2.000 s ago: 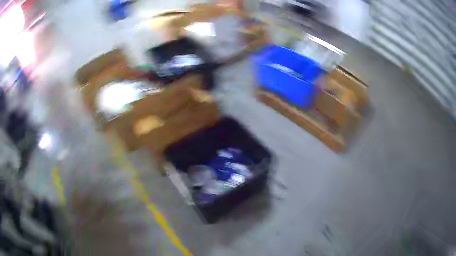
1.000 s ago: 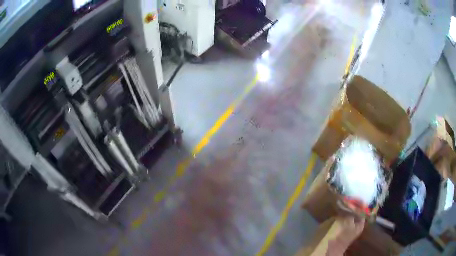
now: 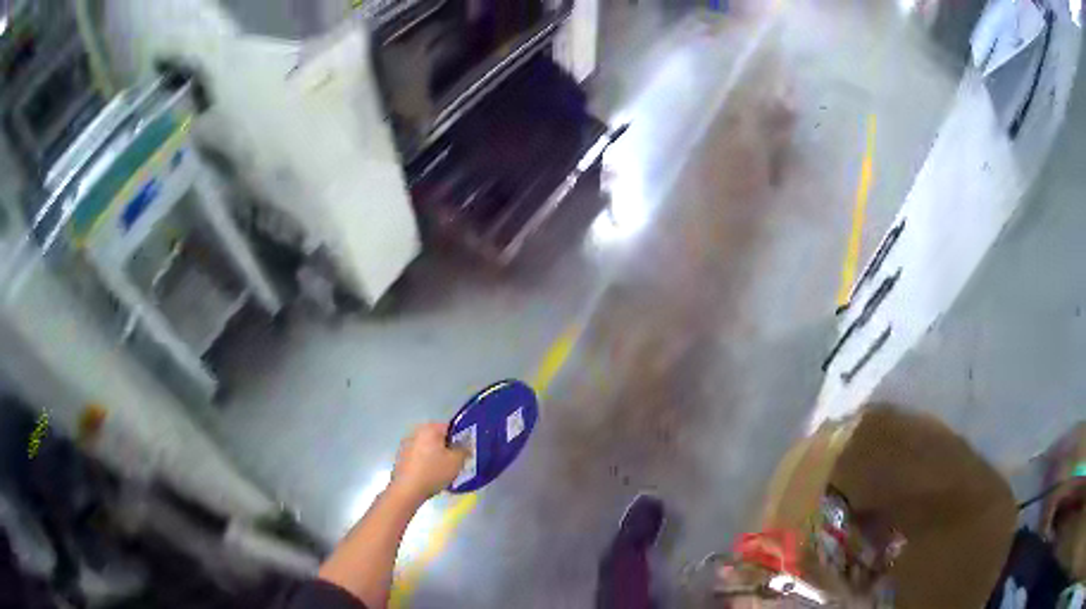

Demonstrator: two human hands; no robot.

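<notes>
My left hand (image 3: pixel 426 462) reaches in from the lower left and is closed on the edge of a flat blue reel (image 3: pixel 510 443). The reel has white labels on its face and is held in the air above the floor and its yellow line. My fingers are partly hidden at the reel's edge. My right hand cannot be made out in the current view.
A brown cardboard box (image 3: pixel 941 506) stands at the lower right, with blurred red and silver items at its left. A dark shape, perhaps a shoe (image 3: pixel 637 550), shows at the bottom. White machines (image 3: pixel 339 143) line the left; a white panel (image 3: pixel 941 226) stands right.
My left hand has come into view with the blue reel. The view has moved along the aisle; the slotted machine at the left has mostly gone out of view.
</notes>
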